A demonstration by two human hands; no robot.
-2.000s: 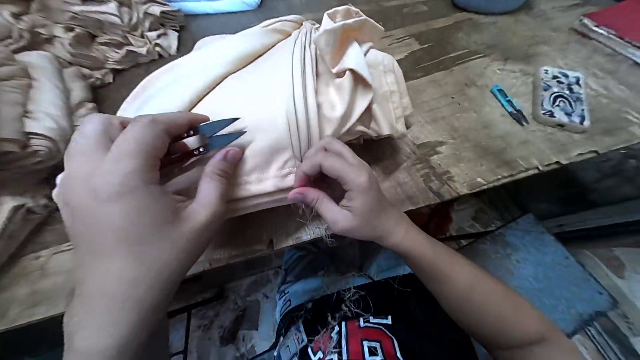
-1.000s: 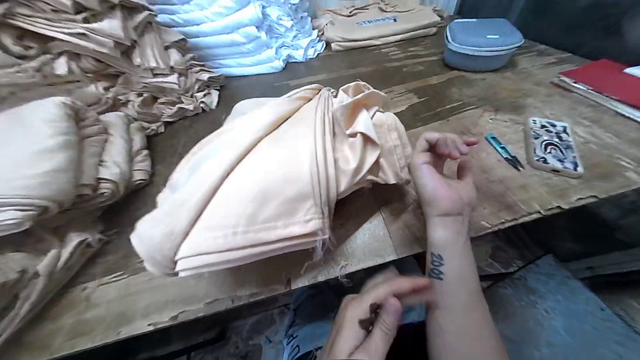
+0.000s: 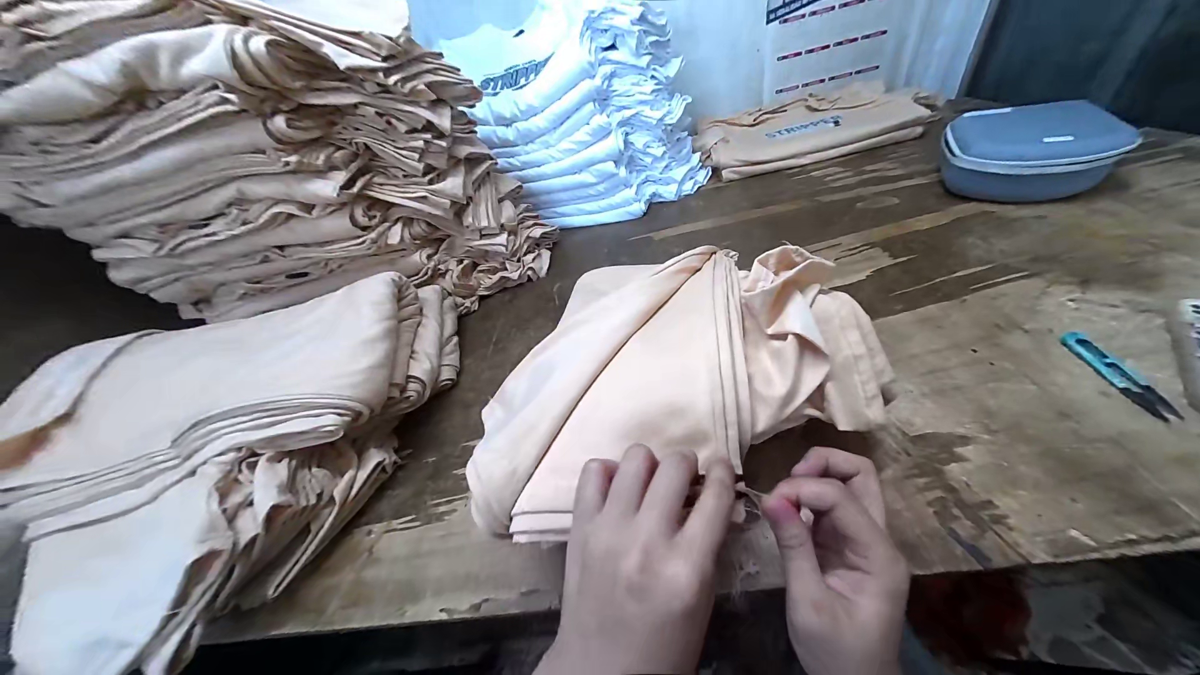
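Peach fabric pieces, folded in a layered bundle, lie on the worn wooden table. My left hand rests palm down over the bundle's near right corner, fingers bent on the cloth; whatever is beneath the fingers is hidden. Just to its right, my right hand pinches thin loose threads at that corner between thumb and forefinger. Teal-handled thread snips lie on the table at the right, away from both hands.
Folded beige cloth lies at the left, below a tall beige fabric stack. White printed garments, a folded peach printed garment and a grey-blue lidded container stand at the back. The table's near edge runs below the bundle.
The dark-bladed snips seen in my left hand two seconds ago are out of sight. My hands have come from beside the bundle back to its near right corner. The view has shifted.
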